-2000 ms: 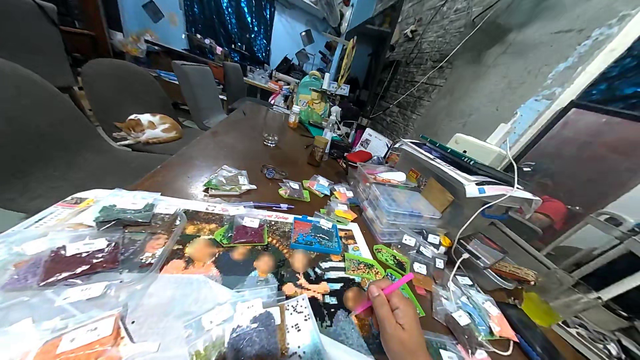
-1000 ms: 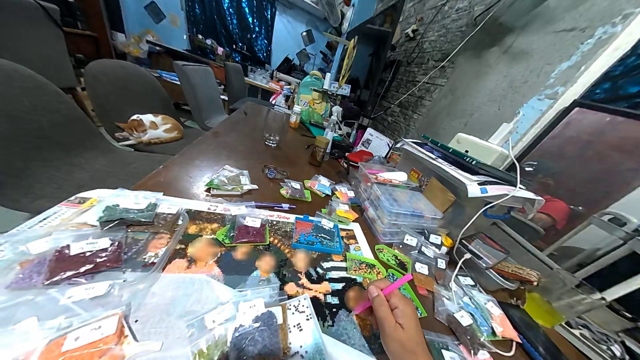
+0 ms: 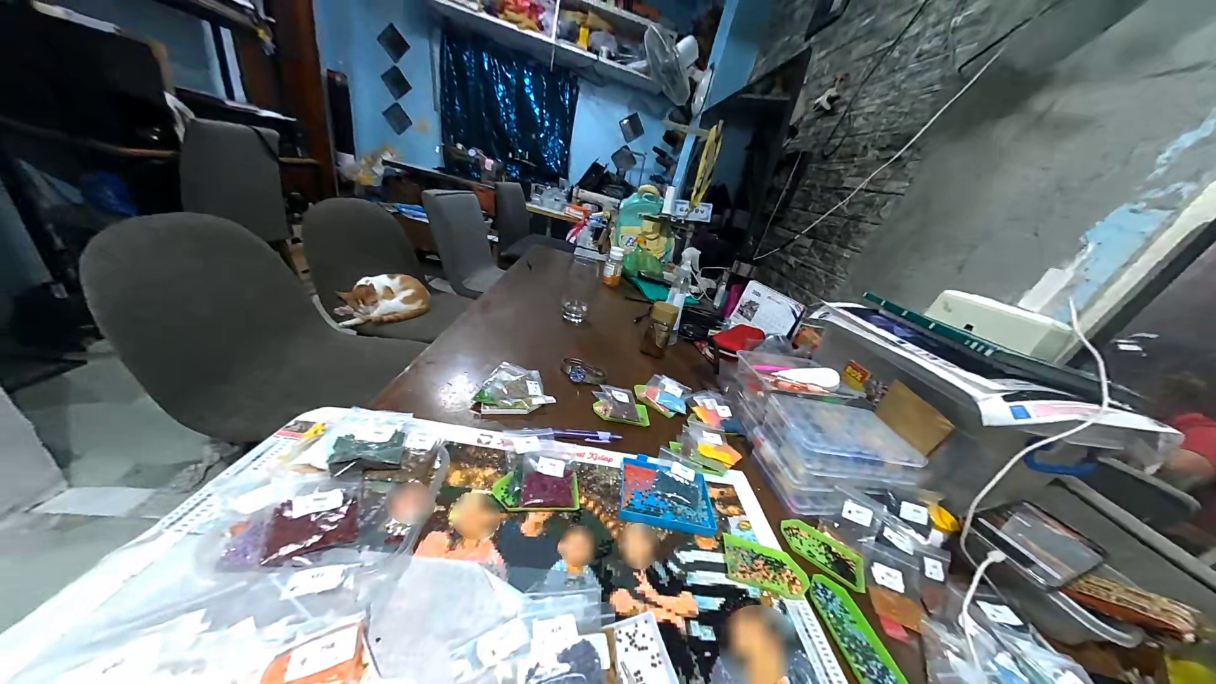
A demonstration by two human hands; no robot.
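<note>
Neither of my hands shows in the head view now, and the pink pen is out of view too. A diamond painting canvas [image 3: 608, 458] with a group picture lies across the near table. On it rest a blue bead tray [image 3: 668, 498], a green tray with a bag of dark red beads [image 3: 548, 483], and a white tray of dark beads [image 3: 642, 650]. Several green bead trays [image 3: 852, 629] lie along its right edge. Labelled bags of beads [image 3: 316, 519] cover the left part, and an orange one [image 3: 318, 655] lies at the bottom.
Stacked plastic boxes [image 3: 841, 446] stand at the right, beside a printer [image 3: 988, 380] with a white cable. Farther back are a drinking glass [image 3: 576, 290], a jar [image 3: 659, 330] and a wristwatch [image 3: 582, 370]. A cat [image 3: 385, 299] lies on a chair at the left.
My right hand, seen with the pink pen at the lower right of the canvas in both earlier frames, has left the view. The trays and bags look unmoved.
</note>
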